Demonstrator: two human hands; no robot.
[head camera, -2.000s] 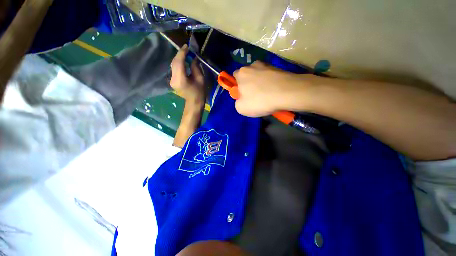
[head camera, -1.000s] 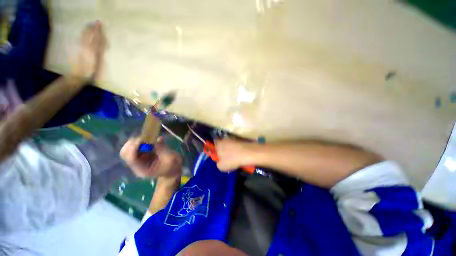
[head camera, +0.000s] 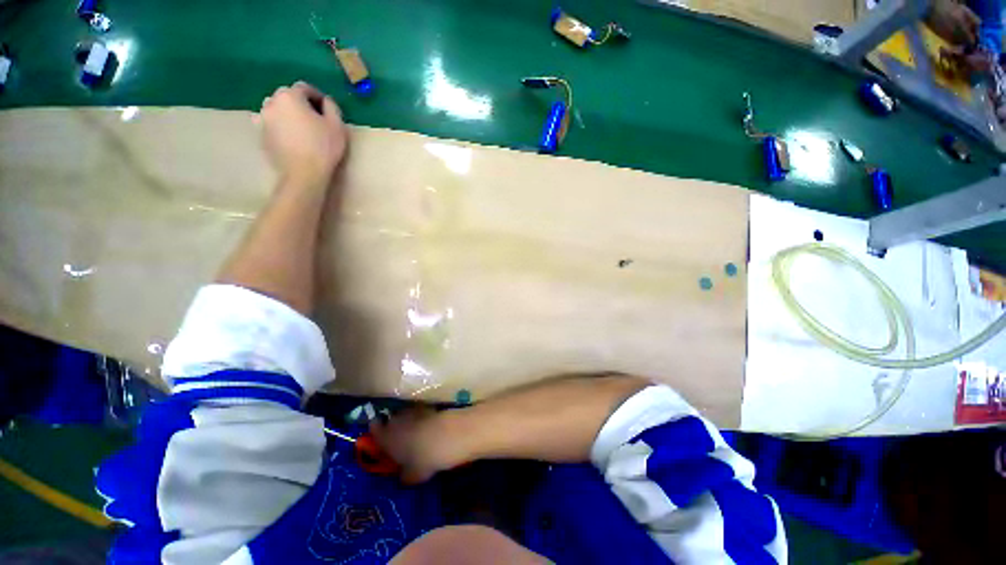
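My left hand (head camera: 302, 132) rests at the far edge of the brown side table, by the green belt, with its fingers curled; whether it holds anything is hidden. A battery pack (head camera: 352, 68) with a tan pad and thin leads lies on the belt just beyond it. My right hand (head camera: 410, 441) is low at my lap, below the near table edge, closed around the orange handle of the soldering iron (head camera: 376, 455). Its thin metal shaft points left. More blue packs with wires lie along the belt, one (head camera: 554, 126) near the middle.
The brown-covered table (head camera: 530, 265) spans the view. Clear tubing (head camera: 907, 331) lies coiled on a white sheet (head camera: 772, 331) at the right. A grey metal bar (head camera: 938, 217) crosses the belt's right side. Another person's hand (head camera: 954, 22) shows at the top right.
The view has swung up to the belt. My left hand has moved from the lap to the belt edge, and the blue unit with tan pad no longer shows in it. My right hand still holds the iron low.
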